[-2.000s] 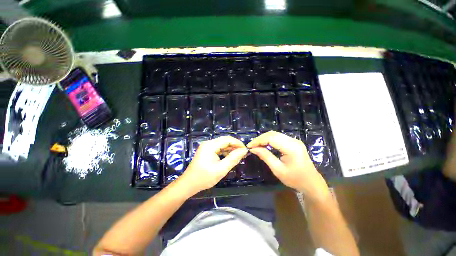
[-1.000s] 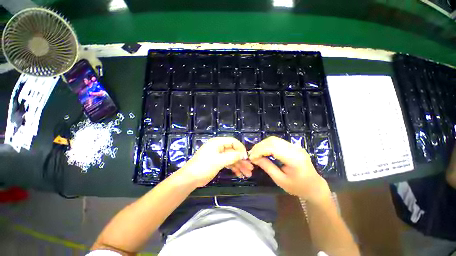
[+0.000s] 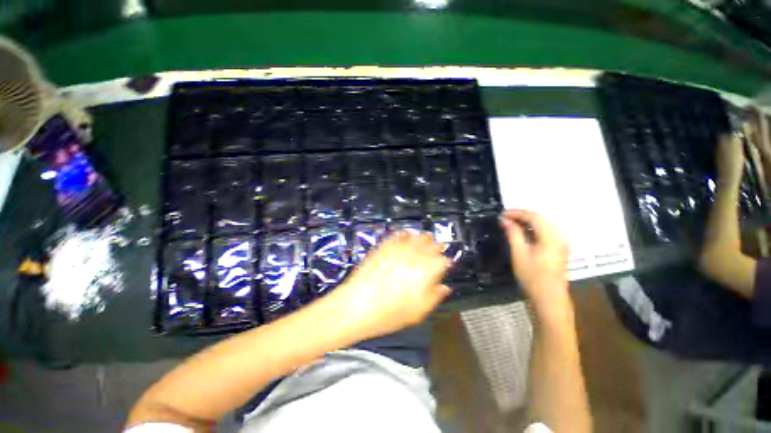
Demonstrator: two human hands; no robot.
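A large shiny black compartment tray (image 3: 325,182) lies in front of me. My left hand (image 3: 401,279) is over its front row, right of the middle, fingers curled and blurred; whether it holds anything is hidden. My right hand (image 3: 537,249) is at the tray's front right corner, fingertips by a dark, flat front pocket area; I cannot tell whether they grip anything. A white sheet (image 3: 558,182) with small marks along its front edge lies right of the tray, partly behind my right hand. A pile of tiny white pieces (image 3: 83,272) lies left of the tray.
A lit smartphone (image 3: 74,178) and a round fan (image 3: 15,97), cut off, stand at the left. A yellow-orange cable tag (image 3: 32,267) is beside the pile. Another black tray (image 3: 668,156) and another person's arm (image 3: 725,228) are at the right. A brown box (image 3: 456,364) with a grid-patterned sheet is below.
My hands have moved apart: the right to the tray's front right corner, the left over the front row. The view has shifted right. Another person's arm has come in at right.
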